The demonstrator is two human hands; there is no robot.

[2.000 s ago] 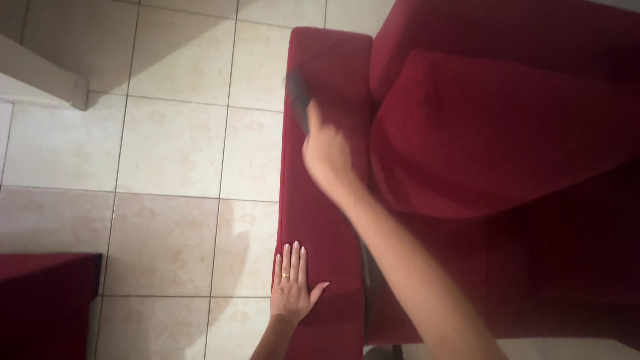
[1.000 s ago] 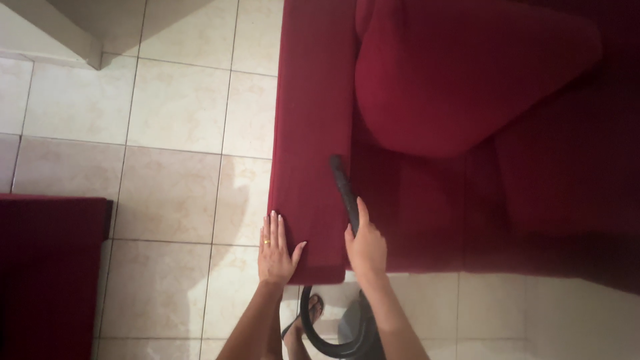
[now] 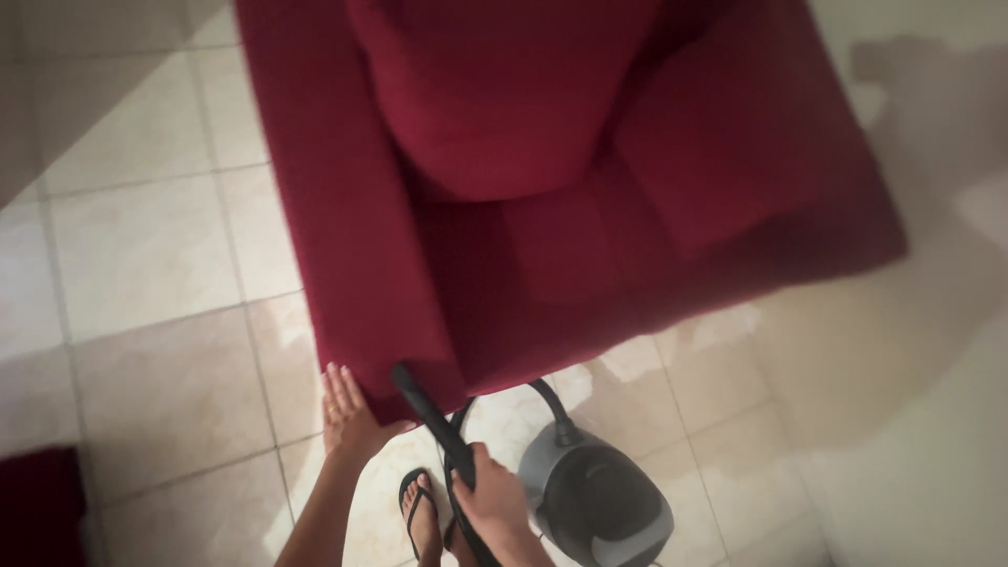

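My right hand [image 3: 492, 492] grips the black wand of a vacuum cleaner [image 3: 433, 417], whose narrow tip rests at the front end of the red fabric sofa's armrest [image 3: 354, 260]. Against the armrest's outer front corner lies my left hand [image 3: 352, 417], flat with its fingers spread and a ring on one finger. It holds nothing. A black hose [image 3: 551, 398] runs under the sofa's front edge to the grey and black canister [image 3: 602, 500], which stands on the floor to the right of my right hand.
Large red cushions [image 3: 512, 102] lean on the sofa seat. Light floor tiles [image 3: 157, 378] surround it. A foot in a black flip-flop [image 3: 419, 508] stands below the armrest. Another dark red upholstered piece [image 3: 39, 504] is at the lower left, and a pale wall [image 3: 929, 465] at the right.
My right hand has drawn the wand from the armrest's far end to its front end. My left hand has stayed by the armrest's outer edge. The view has turned, and the canister shows more fully.
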